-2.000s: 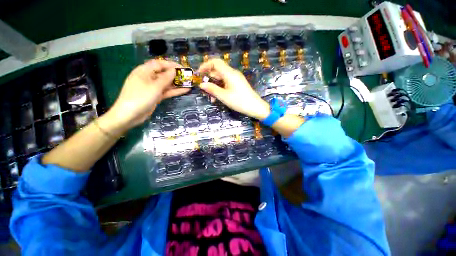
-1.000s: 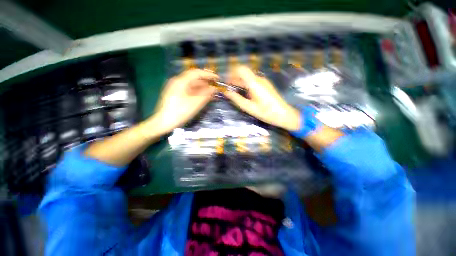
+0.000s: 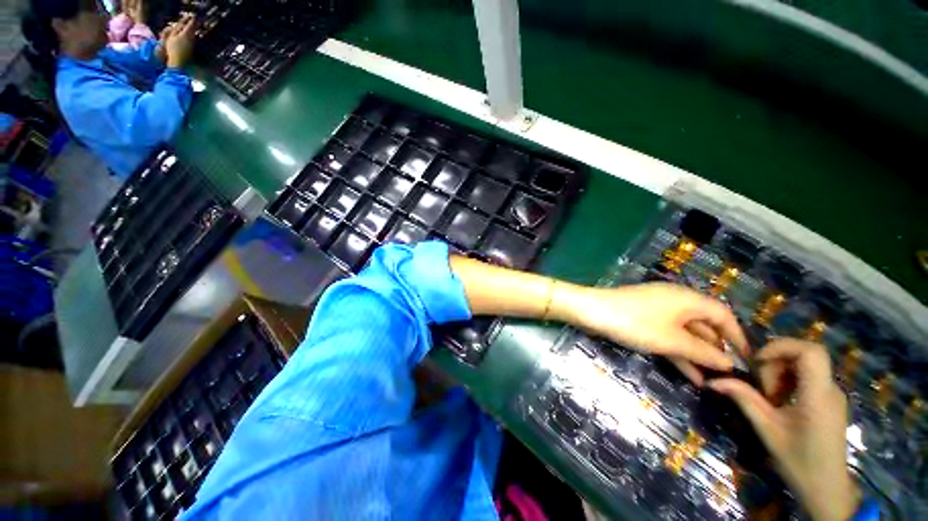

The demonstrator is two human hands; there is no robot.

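My left hand and my right hand meet over the clear blister tray at the right. Their fingertips pinch a small dark piece, apparently the display module; fingers hide most of it. The tray holds black squares with orange-gold flex cables in rows. One darker black square lies at its upper left corner. My right wrist is cut off near the bottom edge.
A black component tray lies left of the clear tray, partly under my left sleeve. More black trays lie farther left, one in a cardboard box. A pale rail and post stand behind. Another person in blue works at upper left.
The view has swung left, bringing the other person, more black trays and the box into view; the power supply has left it. My hands stay together at the small piece, now seen farther right.
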